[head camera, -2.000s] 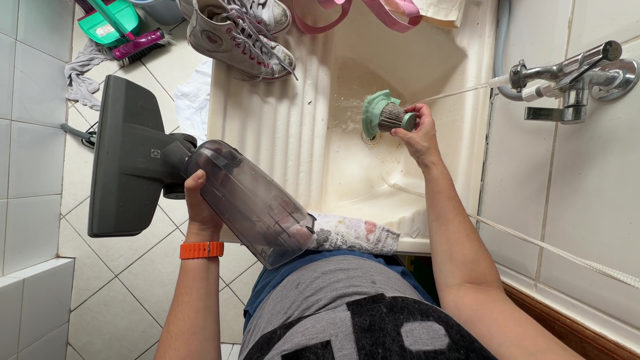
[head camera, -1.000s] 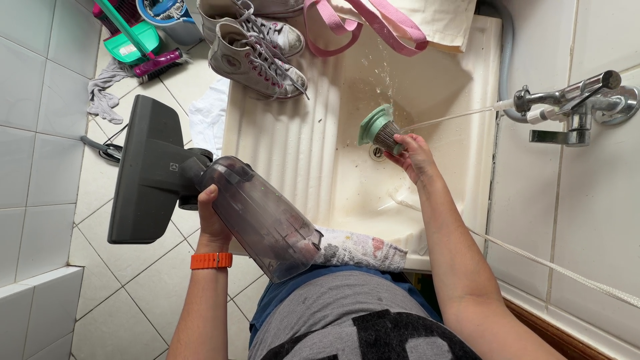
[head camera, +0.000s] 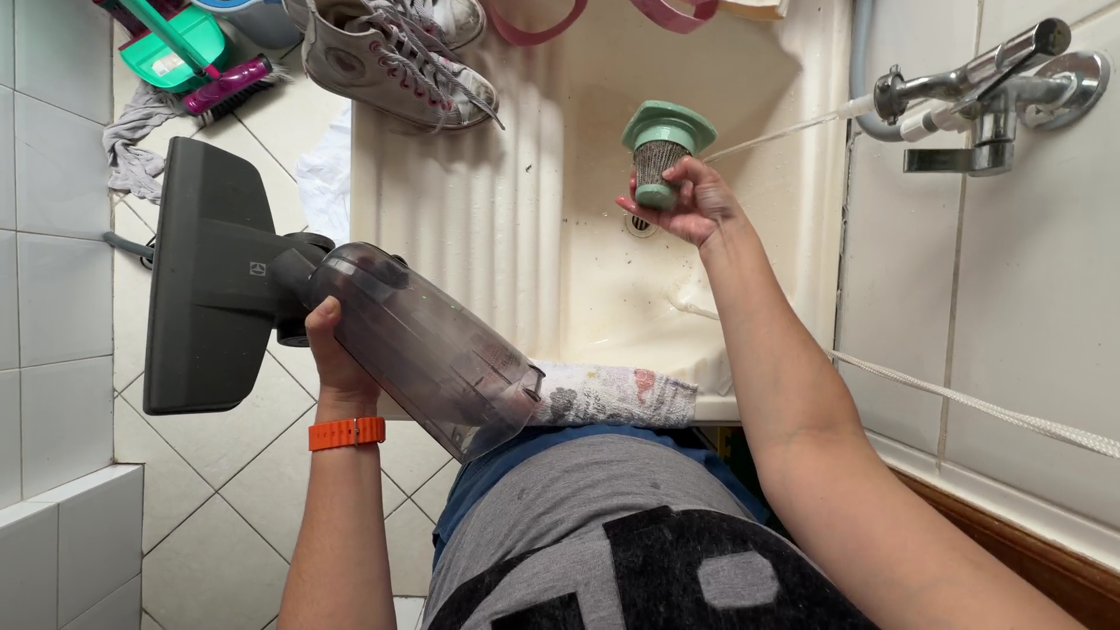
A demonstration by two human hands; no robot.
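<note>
My left hand (head camera: 337, 359) grips a vacuum cleaner's clear dust container (head camera: 429, 341), joined to a dark grey floor head (head camera: 210, 280) at the left. Between the fingers of my right hand (head camera: 687, 197) is a green vacuum filter (head camera: 669, 127) with a dirty pleated body, its wide rim up and away from me. It is above the basin of a cream laundry sink (head camera: 612, 297), by the drain (head camera: 640, 225). From the wall tap (head camera: 971, 96) a thin stream of water runs left toward the filter; where it lands is hidden behind the filter and hand.
High-top sneakers (head camera: 394, 70) stand on the sink's ribbed part, near pink straps (head camera: 542, 31). A patterned cloth (head camera: 612, 395) hangs over the front edge. A white cord (head camera: 980, 407) crosses at right. On the tiled floor are a green dustpan (head camera: 179, 57), a purple brush (head camera: 229, 86) and a grey rag (head camera: 136, 144).
My right hand has lifted or turned the filter, so its pleated side now faces me more fully. The spray above the filter one second ago no longer shows. My left hand keeps its grip.
</note>
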